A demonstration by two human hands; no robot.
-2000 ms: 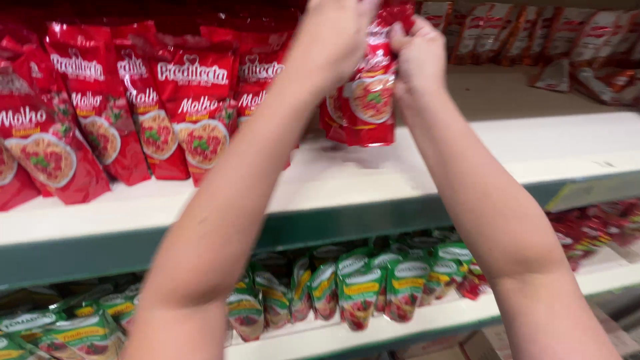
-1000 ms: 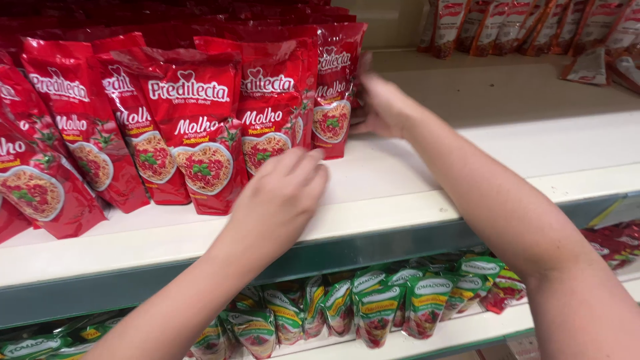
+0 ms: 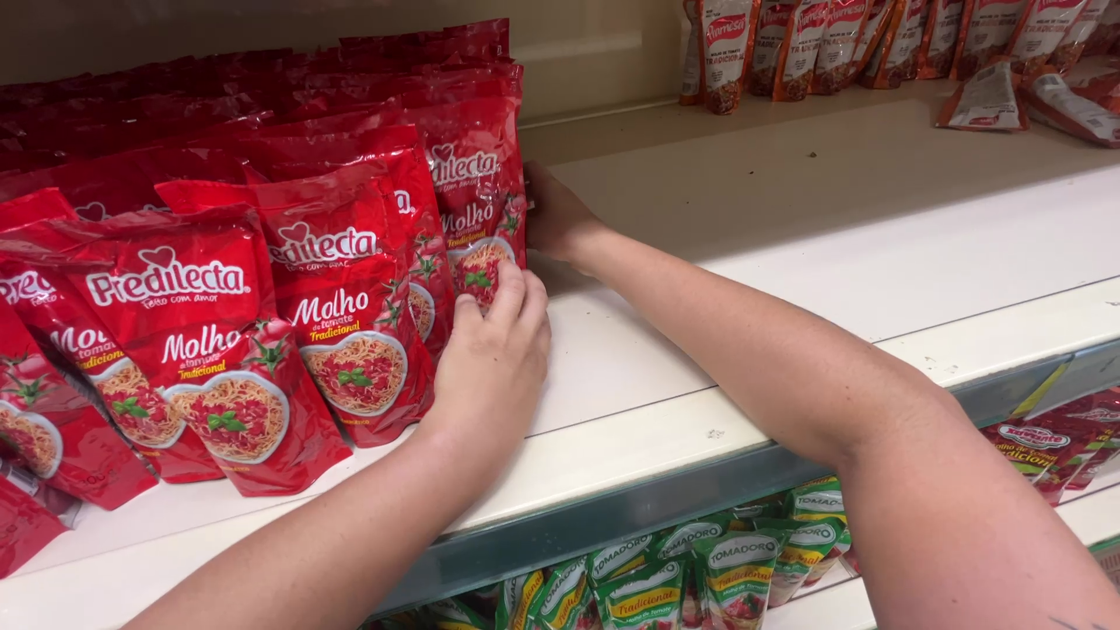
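Observation:
Red Predilecta tomato sauce pouches [image 3: 210, 350] stand in tightly packed rows on the left of a white shelf [image 3: 630, 376]. At the right end of the group is one red pouch [image 3: 477, 192]. My left hand [image 3: 499, 350] touches the lower front of that pouch, fingers bent and pointing up. Behind its right edge, my right hand [image 3: 560, 214] rests against the side of the row; the fingertips are hidden by the pouches. Whether either hand grips a pouch cannot be told.
White and orange sauce pouches [image 3: 726, 52] stand at the back right, some lying down [image 3: 984, 96]. A green shelf edge [image 3: 612, 525] runs across the front. Below it are green Tomadoro pouches [image 3: 735, 573] and, at the right, dark red pouches [image 3: 1050, 446].
Two seconds ago both hands held a red pouch above the shelf; now they are at the right end of the red row. Since one second ago, my left hand has moved right to the end pouch.

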